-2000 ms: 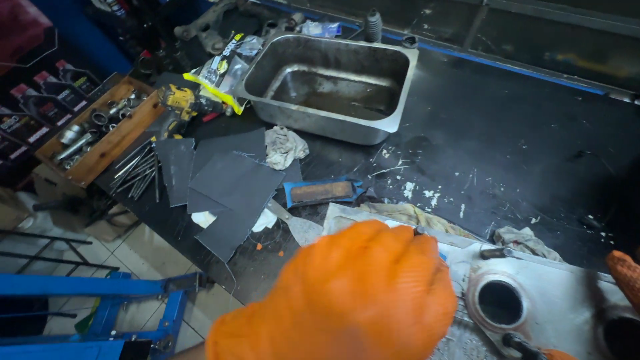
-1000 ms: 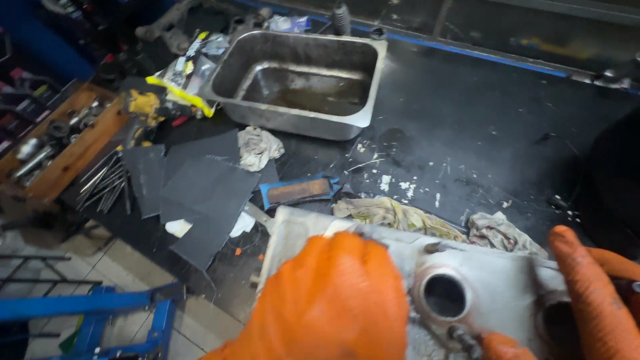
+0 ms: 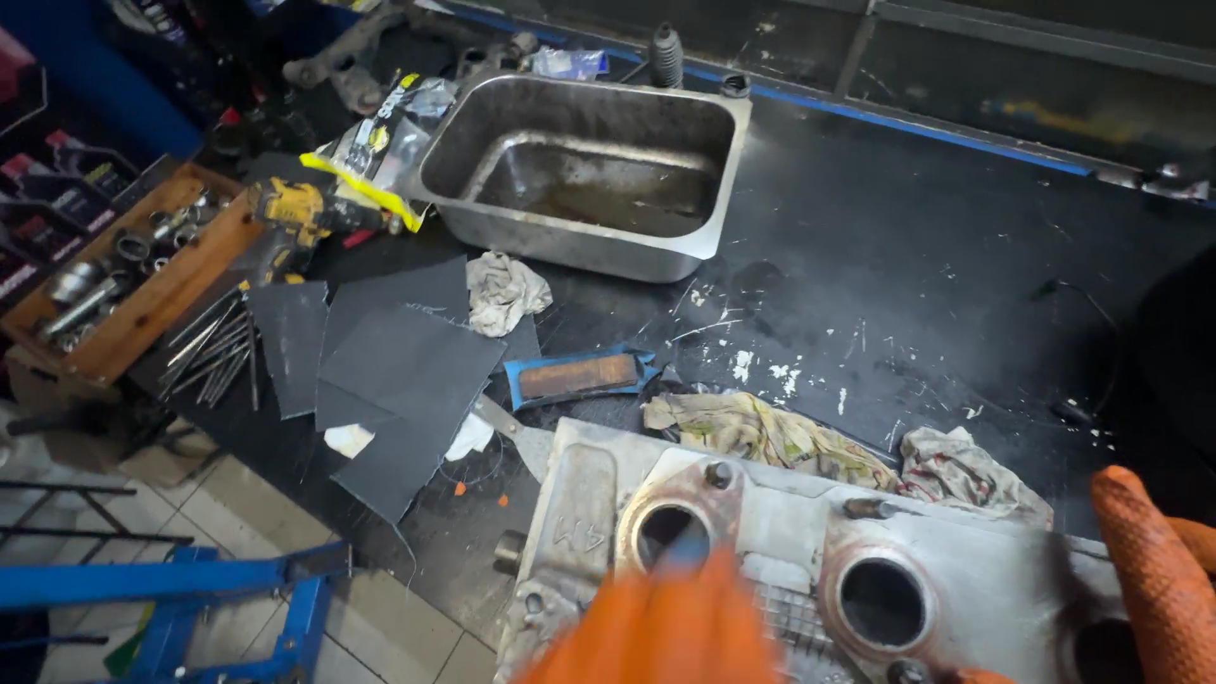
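A cast-metal engine cylinder head (image 3: 779, 541) with round ports and studs lies on the black bench at the lower right. Over its left port is my left hand (image 3: 665, 627), in an orange textured glove; it is blurred, and what its fingers hold, if anything, is hidden. My right hand (image 3: 1149, 579), gloved the same way, reaches in at the right edge beside the head's right end; most of it is cut off by the frame. Behind the head lie a stained cloth (image 3: 769, 437) and a crumpled rag (image 3: 969, 470). A scraper blade (image 3: 527, 442) touches its left corner.
A steel basin (image 3: 579, 247) with dark liquid stands at the back. Left of it are a yellow cordless drill (image 3: 290, 214), a wooden box (image 3: 180, 294) of sockets, and metal rods (image 3: 214, 351). Black sheets (image 3: 408, 370), a rag (image 3: 503, 290) and a blue-wrapped block (image 3: 579, 377) lie nearer.
My left hand has moved down and nearer over the head, so its left end and left port now show. My right hand remains at the right side.
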